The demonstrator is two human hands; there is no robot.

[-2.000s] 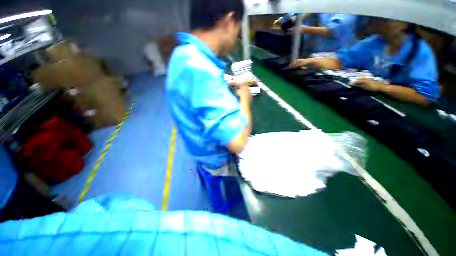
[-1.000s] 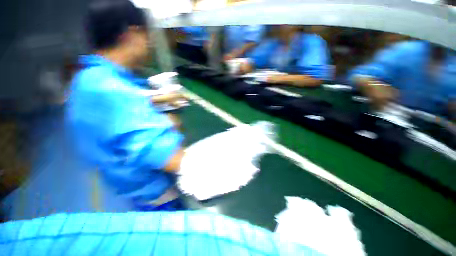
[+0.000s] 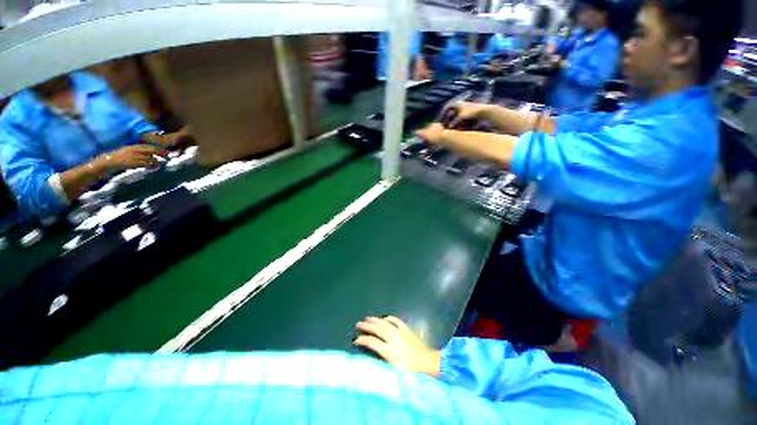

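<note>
My right hand (image 3: 402, 344) rests palm down on the near green bench surface (image 3: 373, 257), low in the middle of the view. Its fingers are a little apart and point left, and no item shows in it. What lies under the palm is hidden. My left hand is not in view. A blue sleeve or smock of mine covers the bottom edge.
A pale rail (image 3: 278, 267) divides the bench from the far green belt. Black boxes (image 3: 108, 249) with white pieces stand at far left before a worker (image 3: 50, 149). A post (image 3: 397, 100) holds the overhead shelf. At right, another worker (image 3: 614, 183) handles dark items in clear trays (image 3: 465, 187).
The view has swung far to the right. The white bag, the white slips and the worker at left have gone out of view. My right hand and the worker at right have come into view.
</note>
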